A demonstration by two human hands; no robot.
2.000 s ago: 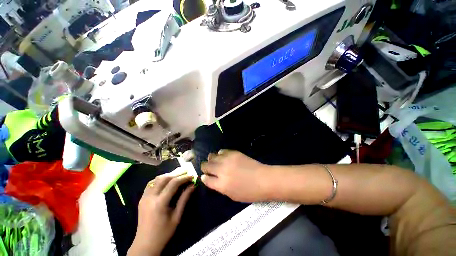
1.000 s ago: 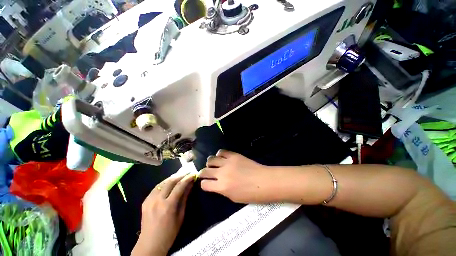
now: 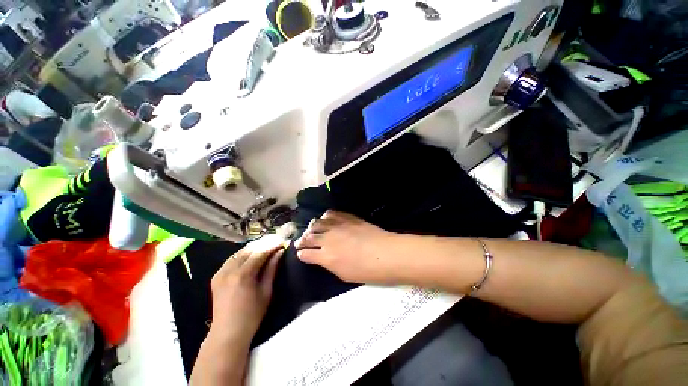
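Observation:
Black fabric panels [image 3: 407, 181] lie under the white sewing machine [image 3: 287, 121] and hang over the table edge. The presser foot and needle area [image 3: 264, 219] is just beyond my fingertips. My left hand [image 3: 245, 275] pinches the cloth left of the foot, with a small bit of neon green [image 3: 286, 244] at its fingertips. My right hand [image 3: 339, 245] holds the black cloth just right of the foot, fingers bent. The fingertips of both hands nearly meet. The needle tip itself is too small to make out.
A red plastic bag [image 3: 90, 283], a bag of green strips [image 3: 38, 343] and a black-green piece [image 3: 72, 211] are at left. A phone [image 3: 539, 162] with a white cable and a white carrier bag [image 3: 634, 219] are at right. The ruler-marked table edge [image 3: 354, 332] is in front.
Both hands have moved slightly up toward the presser foot with the black cloth. More of the ruler-marked table edge shows, and less green shows at the fingertips.

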